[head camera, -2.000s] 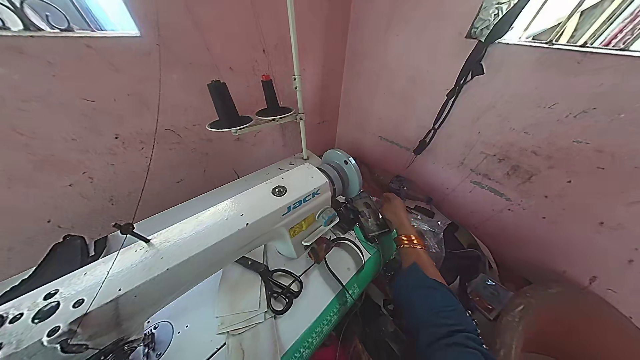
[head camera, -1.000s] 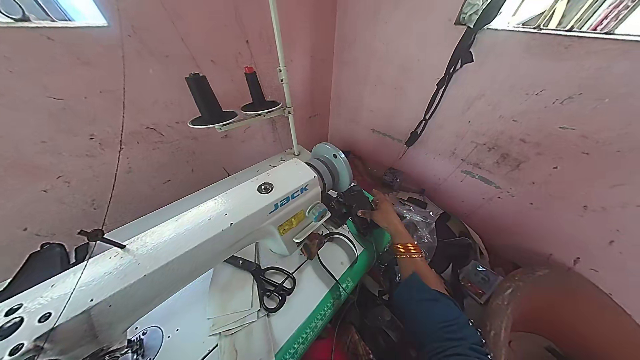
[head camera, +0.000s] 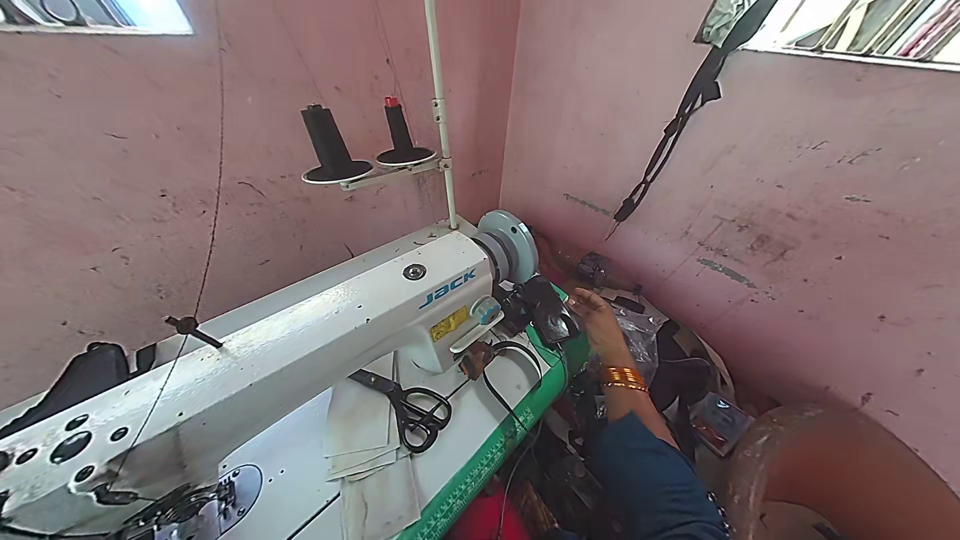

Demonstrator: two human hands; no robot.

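Observation:
My right hand (head camera: 596, 326), with gold-coloured bangles at the wrist, is at the far right corner of the sewing table. Its fingertips are near the green table edging (head camera: 480, 454), just right of a black object (head camera: 551, 315) with a glossy part; whether they grip anything is unclear. That object lies below the handwheel (head camera: 510, 244) of a white Jack sewing machine (head camera: 337, 322). Black-handled scissors (head camera: 420, 416) rest on pale fabric pieces (head camera: 367, 442) on the table (head camera: 277, 480). My left hand is not in view.
Two black thread cones (head camera: 330, 142) stand on a thread stand (head camera: 442, 112) behind the machine. A clear plastic bag (head camera: 637, 330) and dark items lie beyond the table's right edge. A brown rounded container (head camera: 840, 457) is at lower right. Black straps (head camera: 675, 120) hang on the pink wall (head camera: 810, 225).
My right hand was on the black object one second ago; now it is just to the right of it, by the table edge.

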